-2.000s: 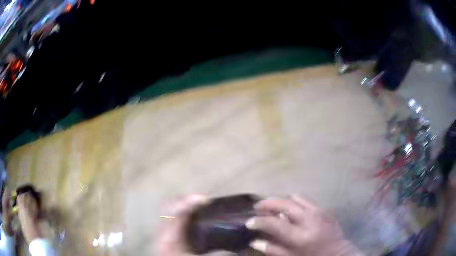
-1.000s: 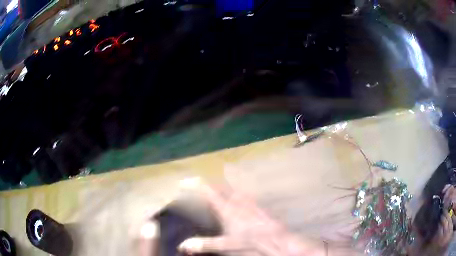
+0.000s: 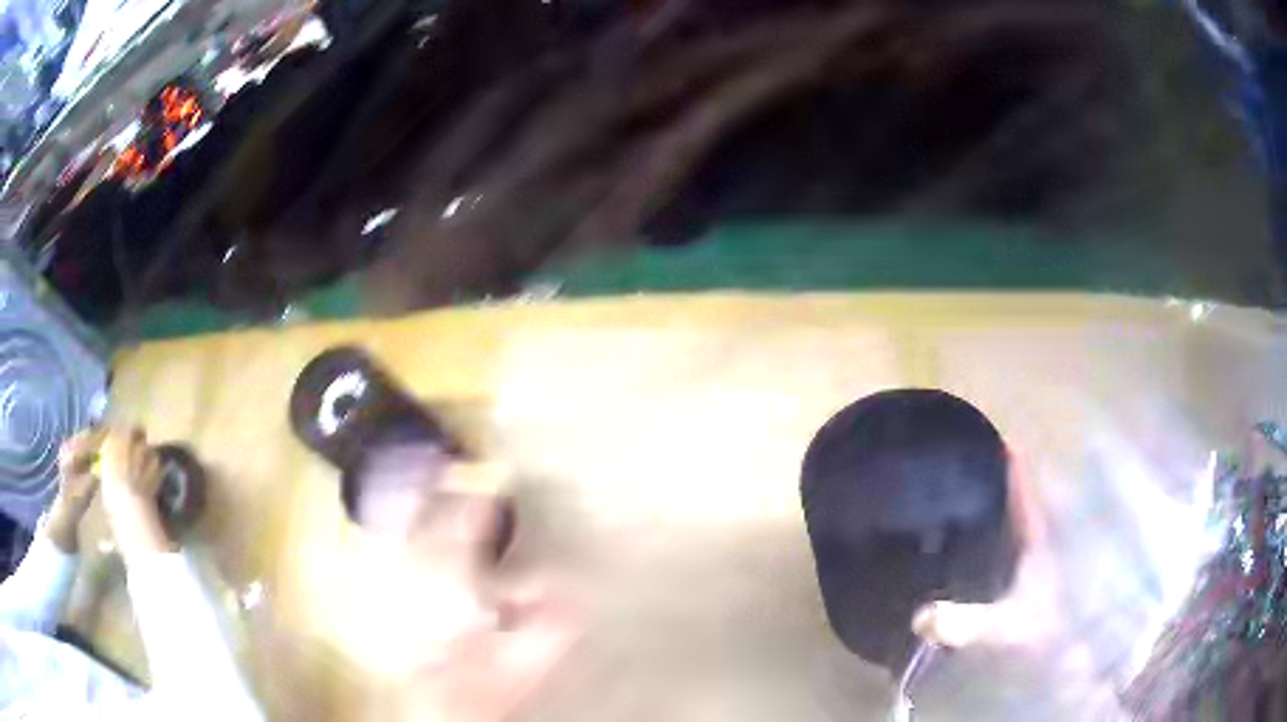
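My right hand (image 3: pixel 1005 600) holds a large rounded black housing (image 3: pixel 903 508) right of centre, thumb on its lower face and fingers behind the right edge. Thin pale leads (image 3: pixel 915 680) hang at its lower end. My left hand (image 3: pixel 494 607) is blurred, left of centre; its fingers lie over another dark housing (image 3: pixel 361 487), which shows on both sides of them. A black housing with a pale ring (image 3: pixel 339 406) lies just beyond and touches or overlaps it; blur hides which.
A co-worker's hands (image 3: pixel 113 473) hold a small yellow item at far left, beside a dark ringed housing (image 3: pixel 177 490). A pale fan (image 3: pixel 35 402) stands behind. A tangled pile of wired boards (image 3: pixel 1225 621) is at the right edge. A green strip (image 3: pixel 847 261) borders the tan table (image 3: pixel 678 423).
The view has swung left. The housing in my right hand now shows its broad face. My left hand has come over a dark housing near the ringed one. The board pile sits nearer the right edge.
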